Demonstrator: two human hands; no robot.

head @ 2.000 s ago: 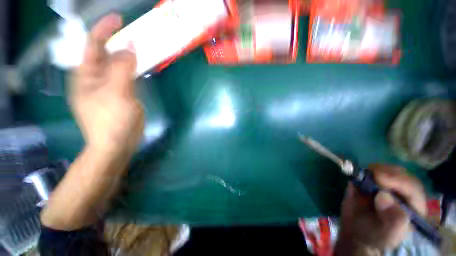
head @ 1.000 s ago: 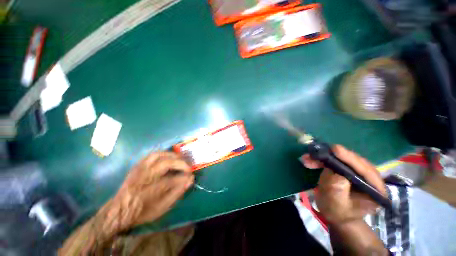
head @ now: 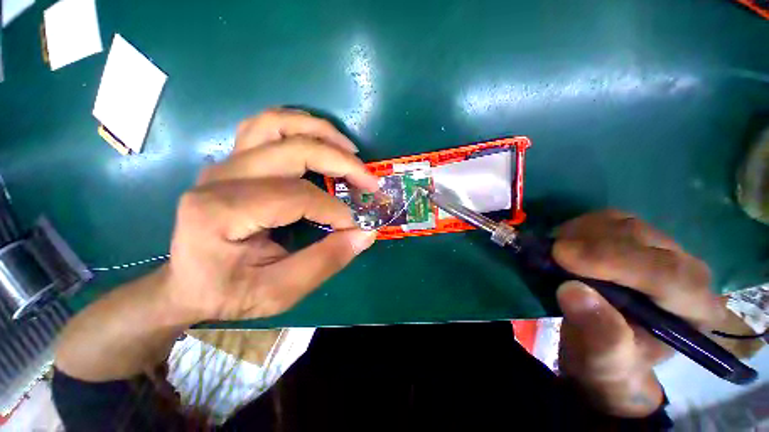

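Note:
An orange-red phone housing [head: 524,181] lies on the green bench in front of me. Its green circuit board [head: 416,201] shows mid-housing, with a plain silver-white area [head: 476,181] at the right end. My left hand [head: 274,215] is over the left end and pinches a thin solder wire [head: 394,221] between thumb and finger. The wire's end is at the green board. My right hand [head: 628,295] holds a black soldering iron [head: 658,325]. Its silver tip is at the green board beside the wire end; contact with a pad cannot be made out.
Loose white LCD screens [head: 129,93] lie at upper left. A solder reel [head: 32,274] sits at the left edge with wire leading right. A round tin [head: 755,177] is cut off at the right edge. Part of another orange frame [head: 755,7] shows at the top right corner.
The view has moved closer to the housing, which now shows its green board. My left hand has brought the solder wire onto it. The iron tip has come to the board.

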